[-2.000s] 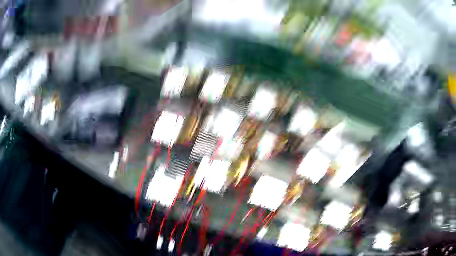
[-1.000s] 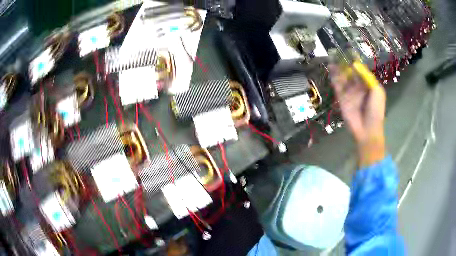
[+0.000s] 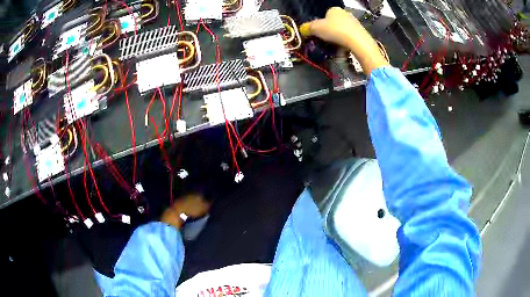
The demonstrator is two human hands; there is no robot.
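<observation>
Heat sinks with silver fins, copper pipe bends and white-silver plates lie on the dark bench. My right hand [image 3: 340, 29], with yellow on a fingertip, reaches over the bench. Its fingertips are at the copper bends of one heat sink [image 3: 266, 51]; I cannot tell whether they grip it. My left hand [image 3: 190, 207] is below the bench's front edge, in shadow and blurred. A small pale thing shows beside it, and its grip is unclear. Another heat sink [image 3: 228, 105] lies at the front edge, its red leads hanging down.
Several more heat sinks [image 3: 158, 72] stand in rows to the left. Red leads with white plugs [image 3: 238, 176] hang over the bench edge [image 3: 314, 94]. Trays of units [image 3: 444, 29] are at the upper right. A pale blue stool [image 3: 366, 214] stands below, between my sleeves.
The camera view has shifted. My right hand has moved from the units on the right to a heat sink nearer the centre. My left hand has come into view below the bench edge.
</observation>
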